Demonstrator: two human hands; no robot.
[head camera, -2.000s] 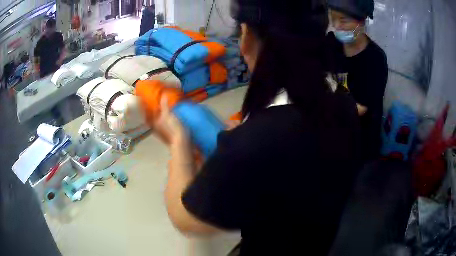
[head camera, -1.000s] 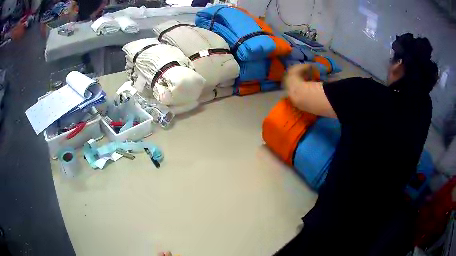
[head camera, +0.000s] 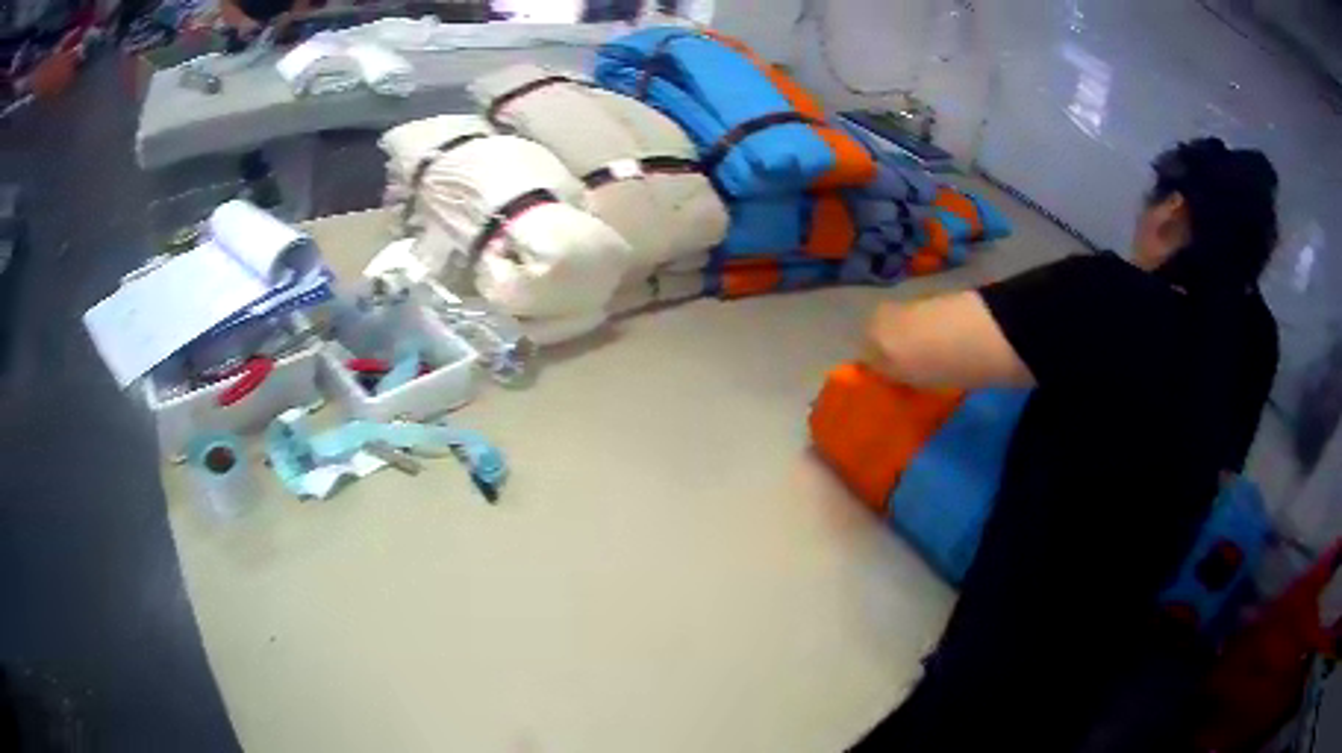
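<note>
A blue bundle with an orange end (head camera: 942, 478) lies on the cream table (head camera: 589, 589) at the right. Another person in black (head camera: 1126, 441) bends over it with a forearm above its orange end; that person's hand is blurred and partly hidden. The body hides the bundle's right side. Neither my left hand nor my right hand is in the picture.
Strapped cream bundles (head camera: 552, 265) and blue-and-orange bundles (head camera: 758, 147) are stacked at the back. White trays (head camera: 420, 390), curled papers (head camera: 192, 302), a label roll (head camera: 219, 474) and a pale blue label strip (head camera: 368, 437) are at the left. A wall stands behind.
The view has swung toward the table. The other person has moved right; the bundle, held up earlier, lies on the table. Fingertips at the bottom edge one second ago are gone.
</note>
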